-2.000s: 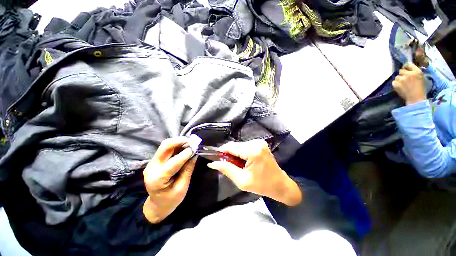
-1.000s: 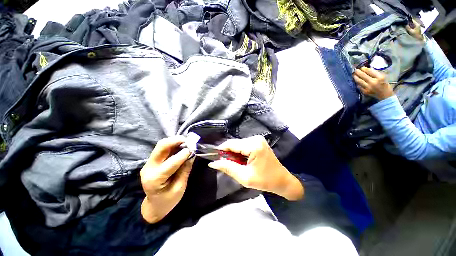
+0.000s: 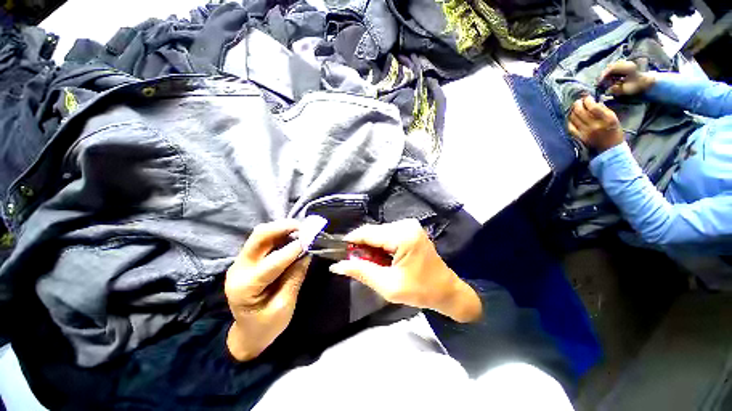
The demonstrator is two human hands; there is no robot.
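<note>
A dark grey denim jacket [image 3: 233, 152] lies spread before me, its paler grey inside facing up. My left hand [image 3: 269, 281] pinches a small white care label [image 3: 311, 232] and the cloth at its seam between thumb and fingers. My right hand [image 3: 405, 269] holds thread snips [image 3: 368, 254]; red shows inside the fist. The snips' thin blades point left, slightly apart, and their tips are at the label's right edge. Whether a thread lies between the blades is too small to tell.
Heaped dark jackets [image 3: 176, 42] with yellow embroidery [image 3: 424, 112] lie beyond. The white table [image 3: 490, 144] shows at right centre. At right, a person in light blue sleeves [image 3: 642, 193] handles another denim garment [image 3: 554, 120]. Bright blue cloth or a bin [image 3: 571, 333] is below the table edge.
My hands stay almost in place; the label has tilted and shows more of its face. The other person has laid a garment on the table, and both their hands are now together on it.
</note>
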